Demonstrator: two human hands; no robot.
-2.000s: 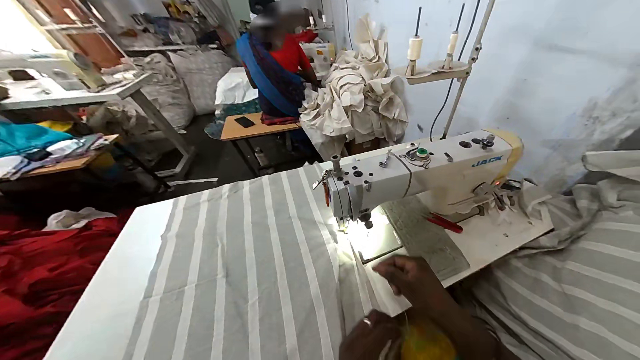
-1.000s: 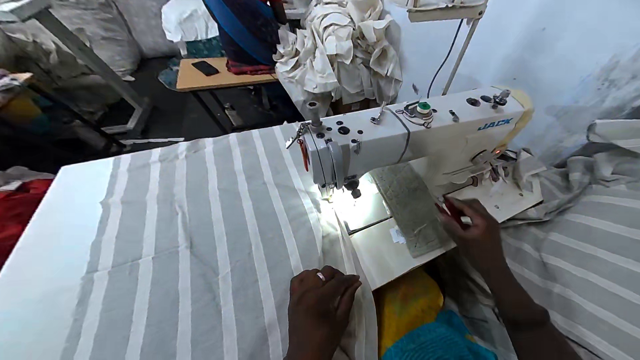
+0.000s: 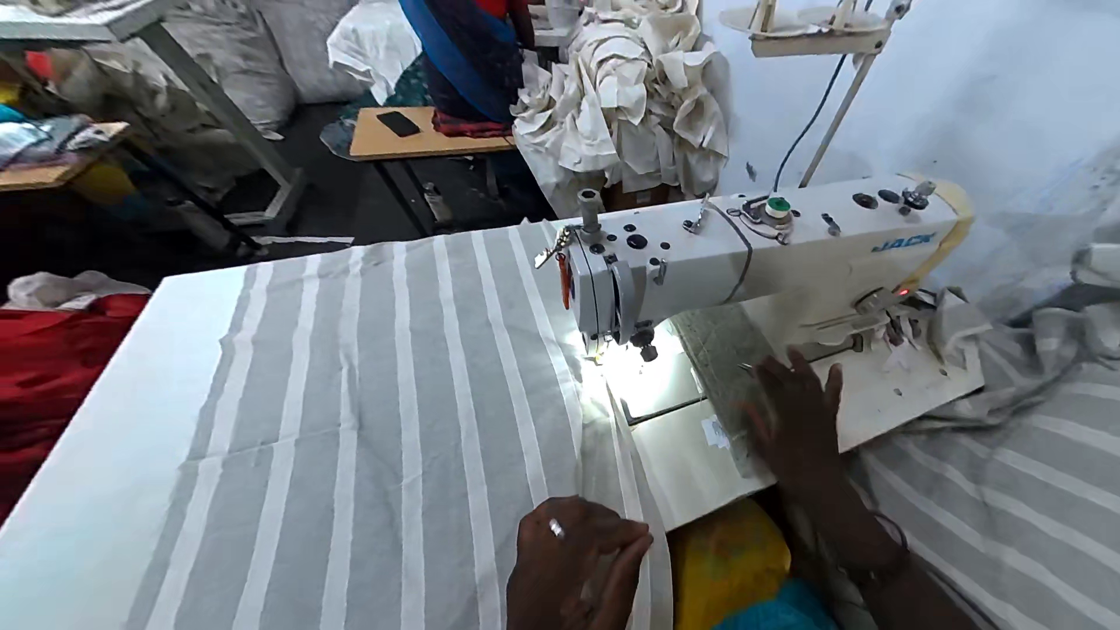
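A white Jack sewing machine (image 3: 787,254) stands on the table, its lamp lighting the needle area. Grey fabric with white stripes (image 3: 376,420) lies flat to the left and runs up to the presser foot. On the fabric's right edge, below the needle, my left hand (image 3: 577,560) pinches the cloth between thumb and fingers; a ring shows on one finger. My right hand (image 3: 796,420) is spread over the grey-green pad (image 3: 726,359) on the machine bed, fingers apart. A thin metal tip shows near its fingers; whether the hand touches the object beneath is hidden.
More striped fabric (image 3: 1032,464) is heaped at the right. Behind the machine hang crumpled cream cloth pieces (image 3: 621,96). A wooden stool-like table (image 3: 429,140) holds a phone (image 3: 398,123), with a person (image 3: 472,61) beside it. Red cloth (image 3: 52,376) lies at the left; a thread stand rises behind.
My right hand held a red-handled tool above the bed one second ago; now its fingers are spread over the pad. My left hand stays at the fabric's edge.
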